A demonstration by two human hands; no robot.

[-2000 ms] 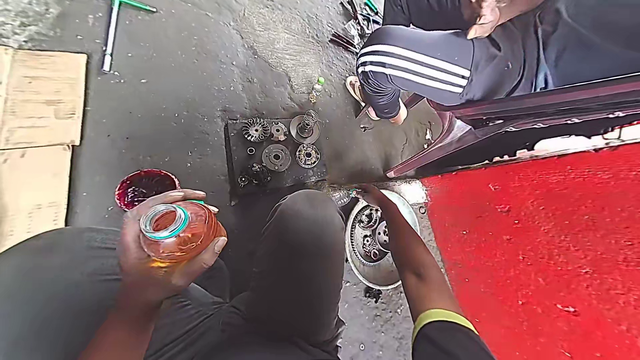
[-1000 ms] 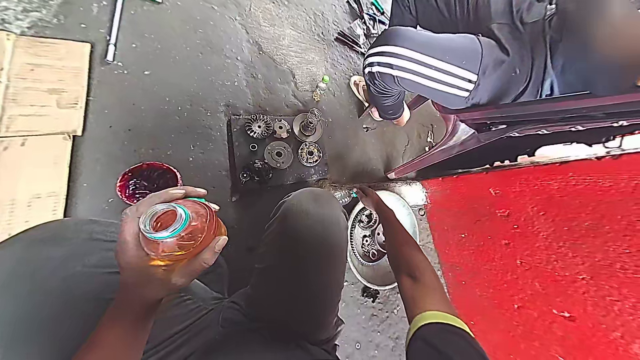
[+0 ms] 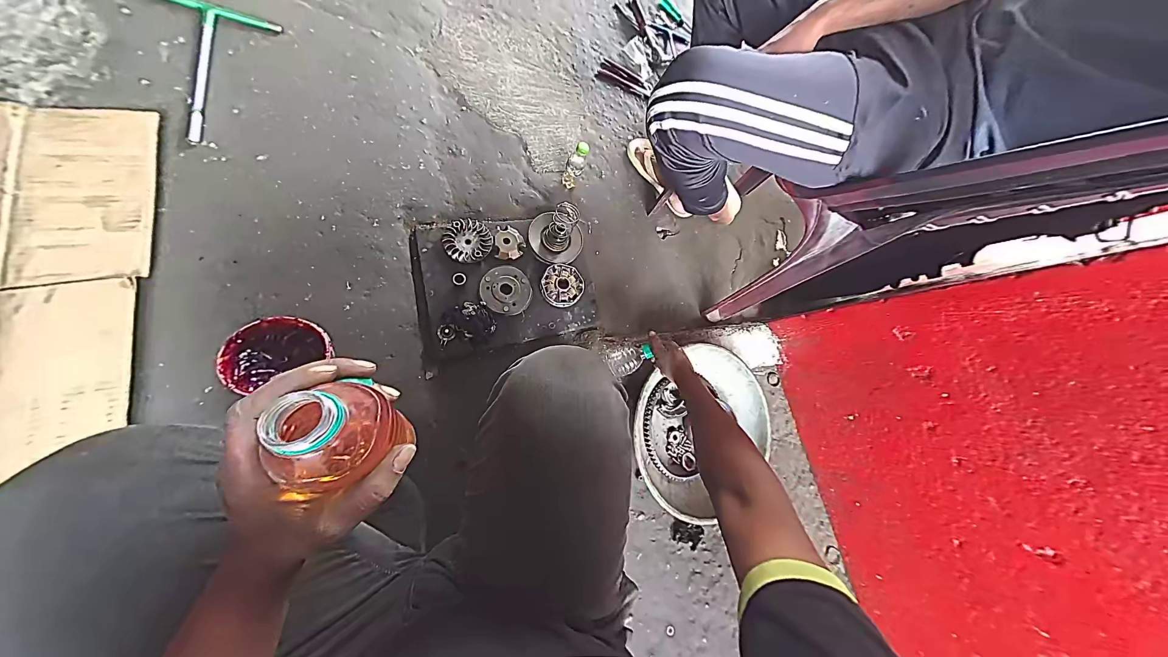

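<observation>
My left hand (image 3: 274,465) is wrapped around an uncapped clear plastic bottle (image 3: 342,438) of orange liquid, its mouth tilted toward the camera. Beyond it stands a red bowl (image 3: 274,354) with dark liquid. My right hand (image 3: 671,356) reaches past my knee to the green cap end of a clear plastic bottle (image 3: 625,359) lying on its side; its grip there is too small to tell. Under my right forearm is a round metal basin (image 3: 748,401) with a toothed ring and small metal parts (image 3: 680,447). A dark tray (image 3: 584,315) holds a finned fan wheel (image 3: 466,240), a flat disc (image 3: 505,290) and a spring on a pulley plate (image 3: 556,237).
A small bottle with a green cap (image 3: 576,164) stands behind the tray. A person in striped trousers (image 3: 757,109) sits at upper right, beside a dark red panel (image 3: 876,196) and a red surface (image 3: 985,438). Cardboard (image 3: 78,201) and a green-handled T-wrench (image 3: 203,78) lie left.
</observation>
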